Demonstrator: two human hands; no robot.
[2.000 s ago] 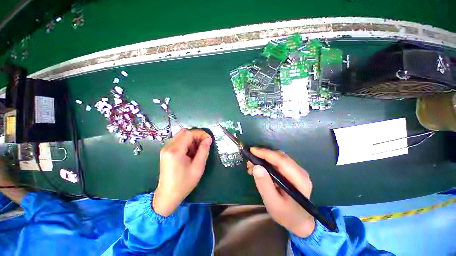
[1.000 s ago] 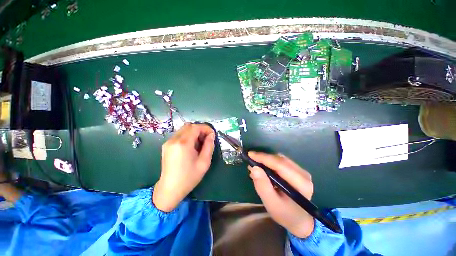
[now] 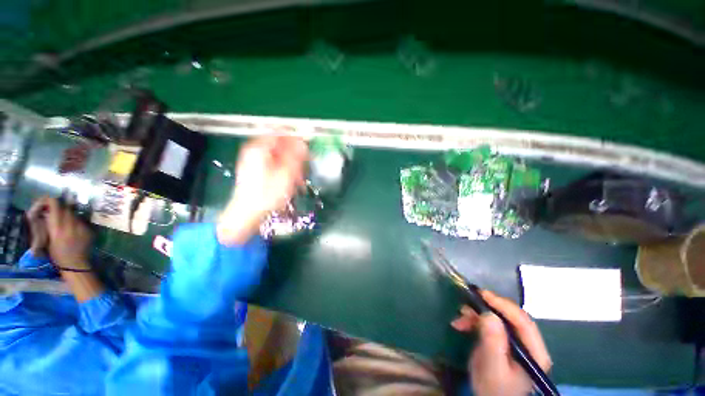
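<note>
My left hand (image 3: 270, 170) is blurred, reaching forward at left centre near the pale rail. A green and white circuit board (image 3: 329, 161) is at its fingertips and appears held by its left side; the exact grip is blurred. The wired connectors (image 3: 290, 224) lie in a heap just below my left hand, partly hidden by it. My right hand (image 3: 506, 340) is shut on the black soldering iron (image 3: 514, 346) at lower right. The iron's tip points up and left over the green mat. Overlapping circuit boards (image 3: 473, 203) lie at back right of centre.
A white sheet (image 3: 570, 293) with bent wire lies at right. Behind it are a black fan (image 3: 618, 209) and a tan cylinder (image 3: 671, 261). A black station (image 3: 171, 158) stands at left. Another person's hands (image 3: 66, 236) are at far left. The belt beyond the rail (image 3: 402, 138) carries blurred boards.
My left hand has moved forward and left to the rail, and the board has left its place before me. My right hand has drawn away with the iron. The view has shifted.
</note>
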